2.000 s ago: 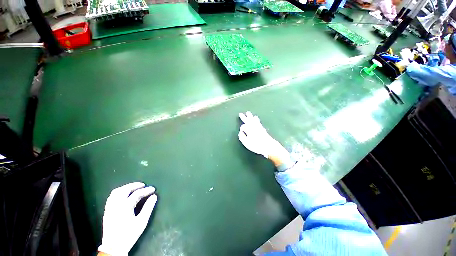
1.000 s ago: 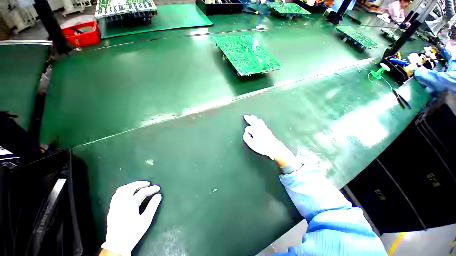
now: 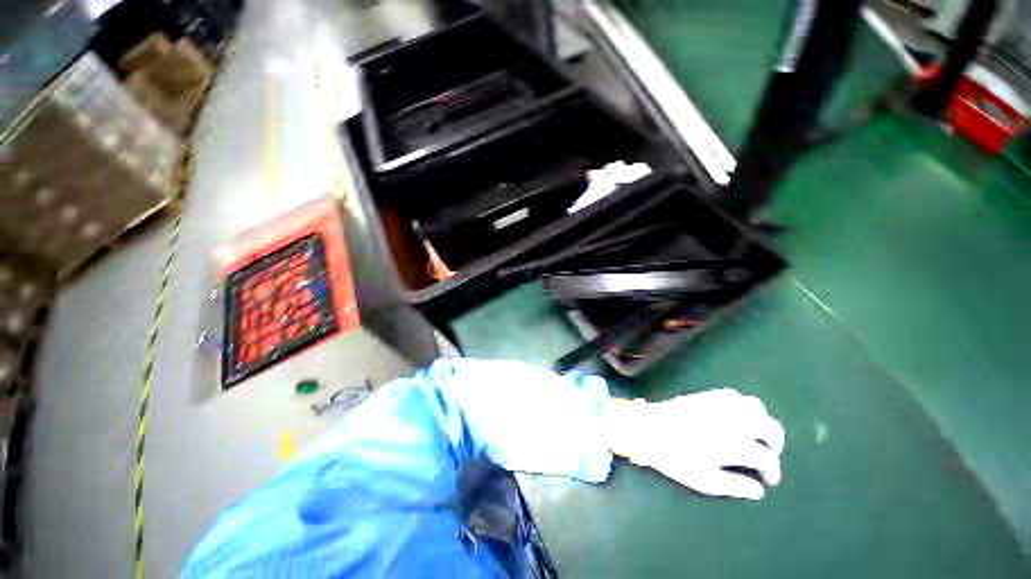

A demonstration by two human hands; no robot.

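My left hand (image 3: 707,443), in a white glove, rests on the green bench top (image 3: 871,452) with fingers loosely bent and nothing visible in it. A small black tray (image 3: 764,267) lies just beyond it and holds several long narrow bars (image 3: 644,283), one with a pale shine. The tray's contents are blurred. My right hand is out of the picture.
A large black tote (image 3: 367,215) stands beyond the tray, with nested boxes and white gloves (image 3: 611,181) inside. Left of it, a cart's red-orange top (image 3: 340,255) bears a black lattice carrier (image 3: 280,303). A black post (image 3: 797,96), red bin (image 3: 975,111) and cartons (image 3: 91,164) also show.
The view has swung left, bringing the tote and cart into sight. The circuit boards and my right hand have left the picture. My left hand remains over the bench.
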